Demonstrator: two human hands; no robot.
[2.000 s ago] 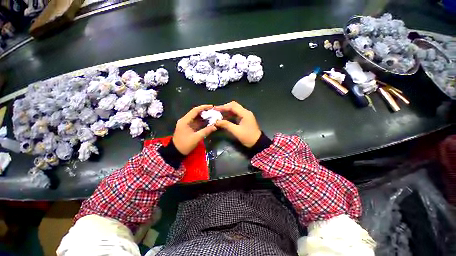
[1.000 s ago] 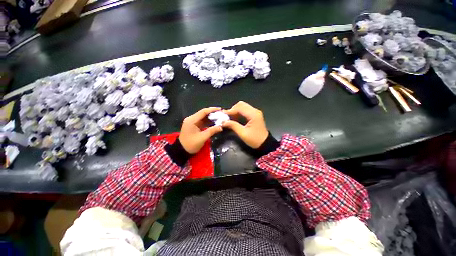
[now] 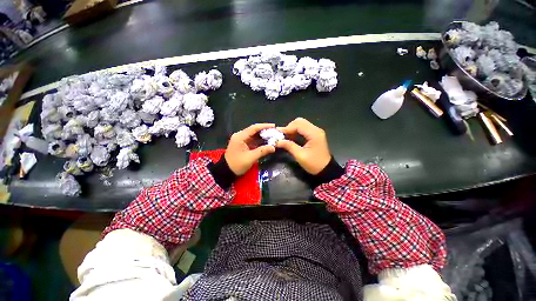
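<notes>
A small white knobbly piece point(image 3: 272, 136) is held between the fingertips of both hands above the dark green belt. My left hand point(image 3: 247, 150) grips it from the left with thumb and fingers. My right hand point(image 3: 307, 147) grips it from the right. Part of the piece is hidden by the fingertips. A flat red pad point(image 3: 248, 185) lies at the belt's near edge, partly under my left wrist. A large heap of similar pieces point(image 3: 111, 111) lies to the left. A smaller group point(image 3: 285, 73) lies beyond my hands.
A white squeeze bottle point(image 3: 389, 104) with a blue tip lies to the right, beside wood-handled tools point(image 3: 491, 126) and a crumpled white tissue point(image 3: 459, 94). A steel basin point(image 3: 483, 88) heaped with pieces stands at far right. A plastic liner bag point(image 3: 491, 253) is at lower right.
The whole view has shifted, so the belt and its things sit further right. Both hands keep hold of the piece, with only slight finger movement.
</notes>
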